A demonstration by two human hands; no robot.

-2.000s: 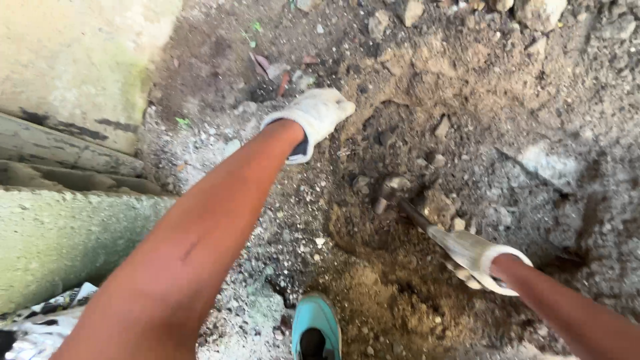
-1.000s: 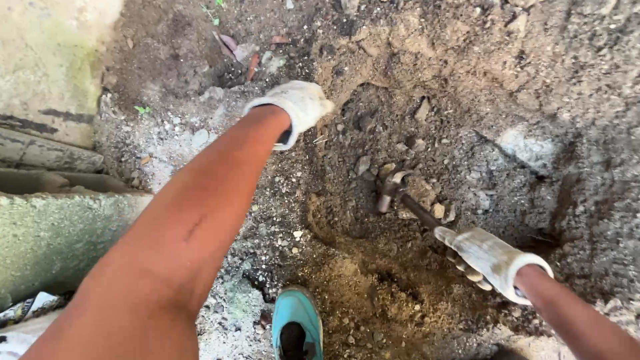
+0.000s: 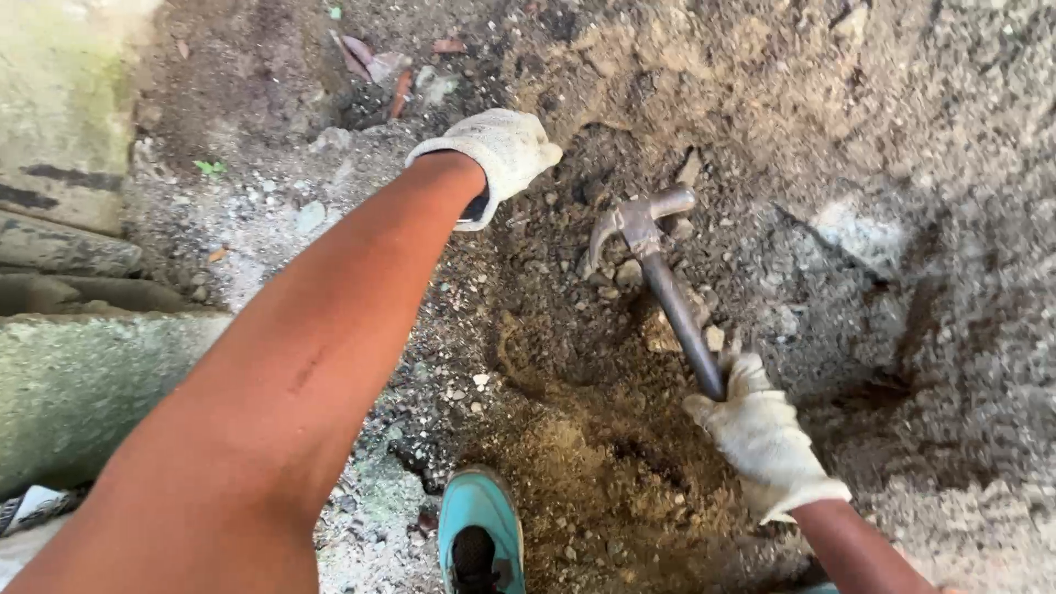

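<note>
My left hand (image 3: 505, 157), in a pale knit work glove, is at the upper middle over the rim of a shallow dug hollow (image 3: 569, 330) in the soil. Its fingers are curled and turned away from view, so whether it holds anything is hidden. My right hand (image 3: 759, 429), in a matching soiled glove, grips the lower end of a claw hammer's dark handle (image 3: 681, 322). The hammer's head (image 3: 642, 223) points up and away, its claw to the left and its striking face to the right, above small stones in the hollow.
A mossy concrete block (image 3: 91, 388) and stained slabs (image 3: 66, 247) stand along the left. A turquoise shoe (image 3: 480, 528) is at the bottom middle. Dry leaves (image 3: 402, 92) lie beyond my left hand. A larger stone (image 3: 664, 326) sits under the hammer, and a whitish patch (image 3: 862, 235) lies right.
The hammer has turned in my right hand; its head now points farther up and away, with claw and face in plain sight. My left hand stays near the hollow's edge.
</note>
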